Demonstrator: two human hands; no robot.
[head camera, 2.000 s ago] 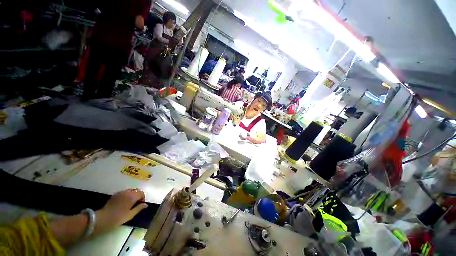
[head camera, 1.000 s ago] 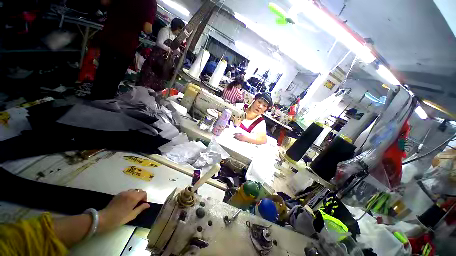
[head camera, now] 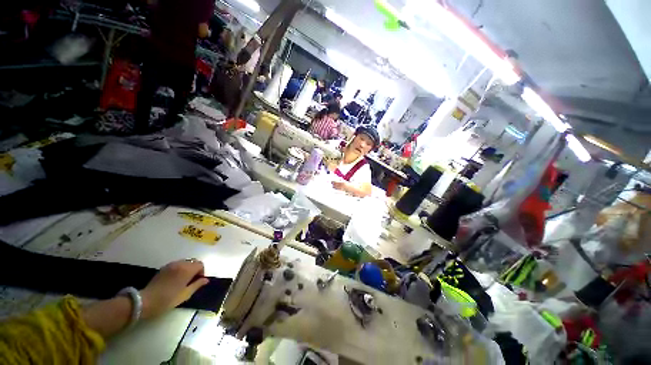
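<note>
A long black fabric strip point(head camera: 86, 274) lies across the white table from the left edge to the head of the sewing machine point(head camera: 321, 306). My left hand point(head camera: 171, 286), bare with a pale bracelet and a yellow sleeve, rests on the strip just left of the machine head, fingers bent and pressed down on it. The needle area is mostly hidden low behind the head, in bright light. My right hand is not in the picture. Part of a smartphone point(head camera: 311, 356) shows under the machine arm at the bottom edge.
Stacked dark cut pieces point(head camera: 135, 167) lie at the table's far left. Yellow stickers point(head camera: 201, 234) are on the tabletop. A person point(head camera: 352, 167) sits at a station ahead; others are farther back. Two black thread cones point(head camera: 454, 211) stand right. Bags and fabric crowd the right side.
The view has shifted slightly, so more of the machine arm and the phone now show at the bottom. My left hand stays on the strip near the machine head, with little visible movement.
</note>
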